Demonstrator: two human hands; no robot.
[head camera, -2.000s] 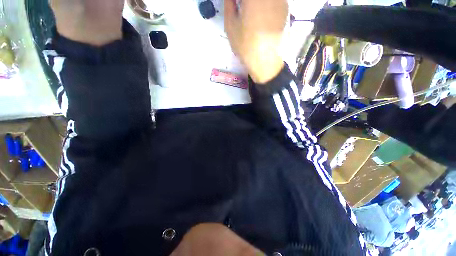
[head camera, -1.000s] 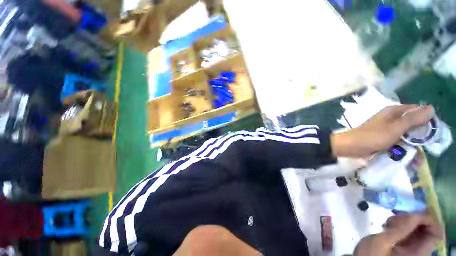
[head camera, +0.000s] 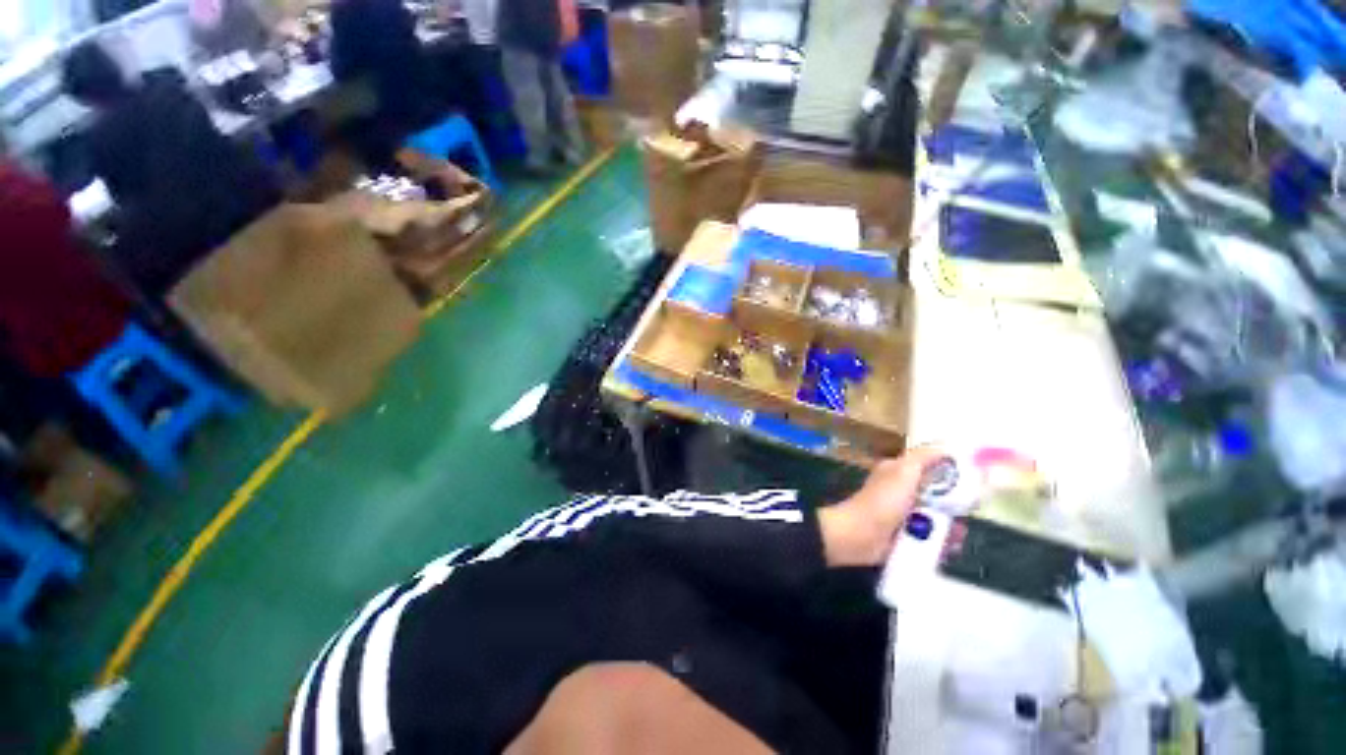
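My left hand (head camera: 871, 513) is shut on a white handheld fan (head camera: 911, 569), near the front corner of the bench. The fan's round head is beside my fingers, and its handle with a small dark panel points down towards me. My right hand is not in view. On the white sheet (head camera: 967, 634) at the lower right lie a small dark square piece (head camera: 1026, 707) and a ring-shaped part (head camera: 1078, 720), both blurred.
A divided cardboard bin (head camera: 694, 342) with blue parts (head camera: 834, 378) stands ahead. A long pale table (head camera: 1085, 362) runs away, with a pink item (head camera: 1007, 463) on its near end. Crumpled white cloth or gloves (head camera: 1134, 608) lie right. People, blue stools (head camera: 148, 398) and cartons (head camera: 303, 303) are left.
The view has swung left and up, bringing the floor and aisle in. My left hand now holds the fan near the bench corner. My right hand has left the picture.
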